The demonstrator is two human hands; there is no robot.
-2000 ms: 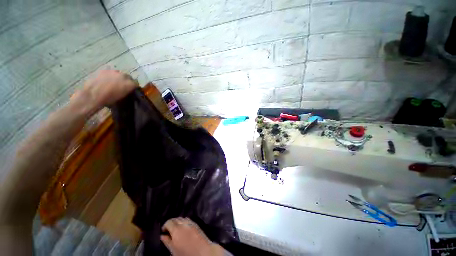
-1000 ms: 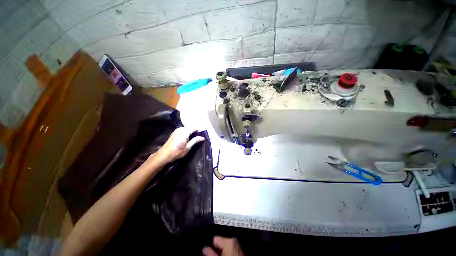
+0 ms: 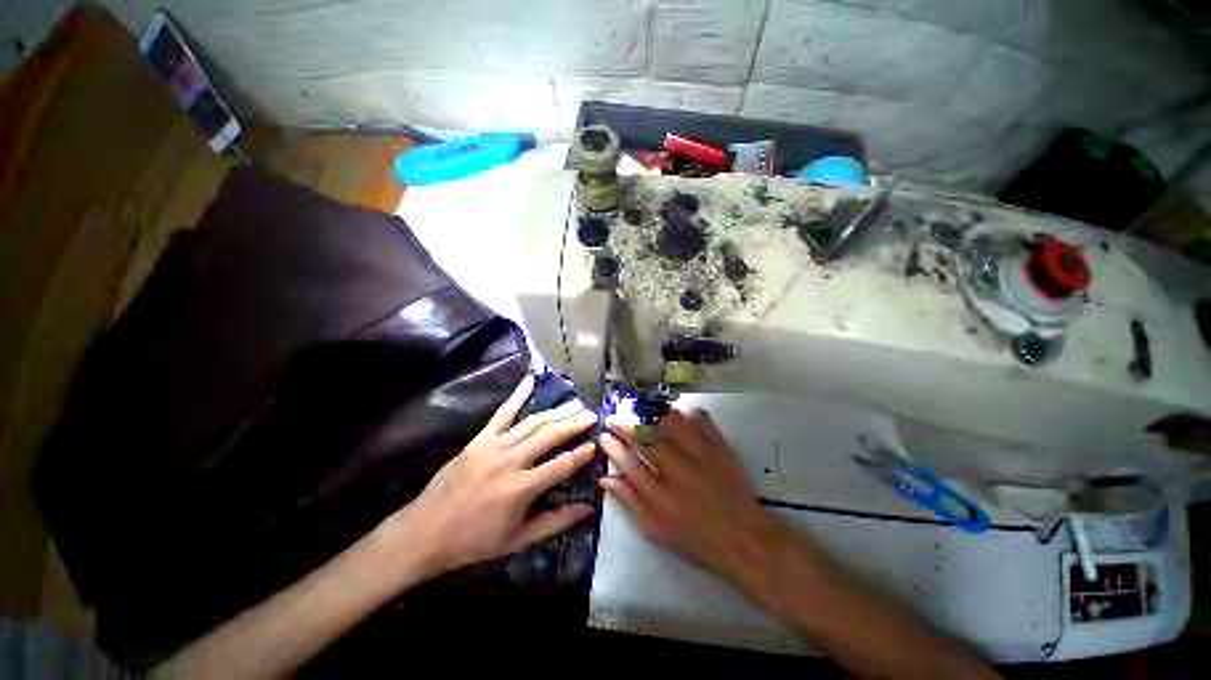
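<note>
The dark brown, shiny, creased garment piece (image 3: pixel 252 332) lies left of the sewing machine (image 3: pixel 823 319), its right edge at the lit presser foot and needle area (image 3: pixel 645 409). My left hand (image 3: pixel 498 489) lies flat on the garment near that edge, fingers spread, fingertips just left of the needle area. My right hand (image 3: pixel 697 489) is over the white machine bed (image 3: pixel 823 465), its fingers bent around the front of the presser foot and touching the garment edge. The needle tip is hidden by glare and fingers. Whether my right fingers pinch the edge cannot be seen.
Blue-handled snips (image 3: pixel 940 497) lie on the bed to the right. A thick light blue tool (image 3: pixel 458 157) lies behind the machine head. A phone (image 3: pixel 193 80) leans at the wall at upper left. A dark tray (image 3: pixel 810 130) with a red-handled tool (image 3: pixel 697 150) stands behind the arm.
The garment has been brought right, its edge now at the presser foot. My left hand has moved down and flattened on it. My right hand has come up from the front edge to the needle area.
</note>
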